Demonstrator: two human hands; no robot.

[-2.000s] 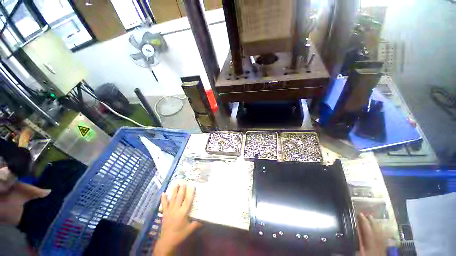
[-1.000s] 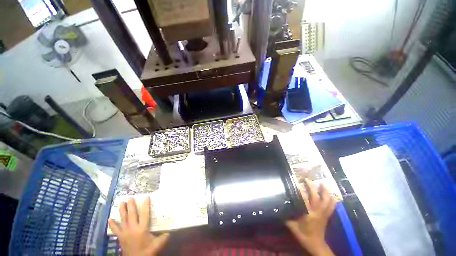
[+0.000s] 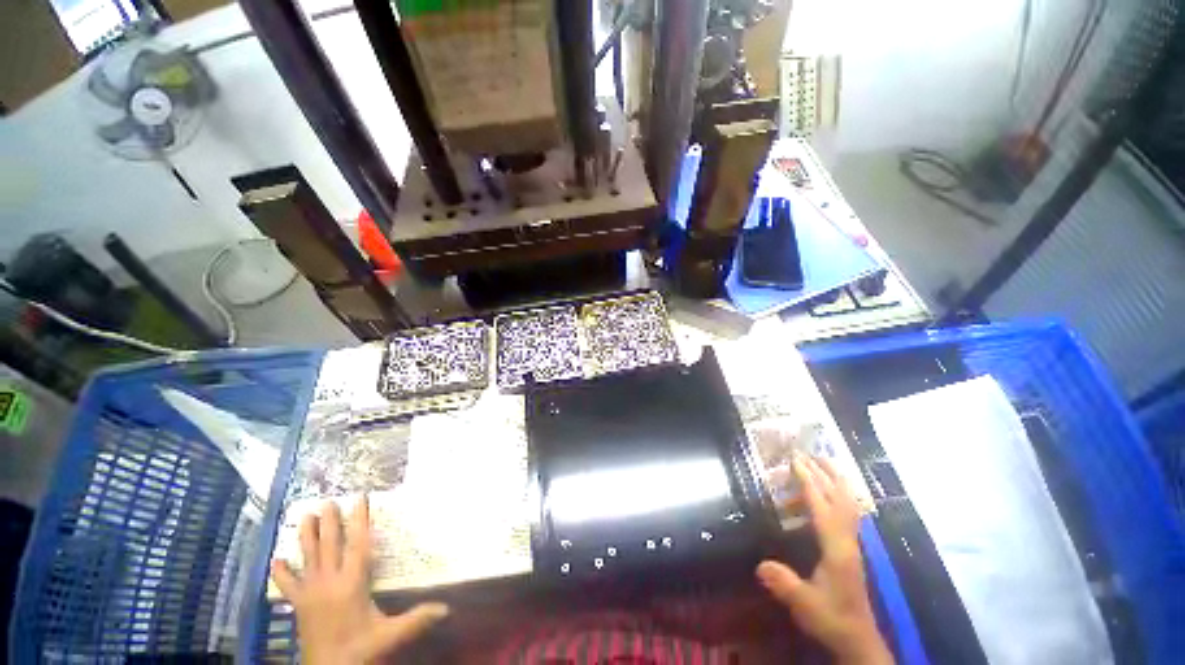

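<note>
A glossy black sheet-metal panel (image 3: pixel 637 448) lies on the newspaper-covered table (image 3: pixel 448 520) in front of the press, with a white glare stripe and small silver bits along its near edge. My left hand (image 3: pixel 341 585) rests empty, fingers spread, on the table's near left edge. My right hand (image 3: pixel 825 559) is empty with fingers apart, just right of the panel's near right corner, its fingertips on the table. Three fastener trays (image 3: pixel 539 348) full of silver bits stand side by side beyond the panel.
The press die block (image 3: pixel 526 214) stands behind the trays, between two dark upright posts. A blue crate (image 3: pixel 163 494) is at left. A deeper blue crate (image 3: pixel 1040 340) at right holds black panels and a white sheet (image 3: pixel 981 481). A phone (image 3: pixel 771 247) lies on a blue folder.
The view has swung right, bringing the right crate into view. My right hand has moved slightly off the panel's near corner. The press's upper block sits lower than one second ago.
</note>
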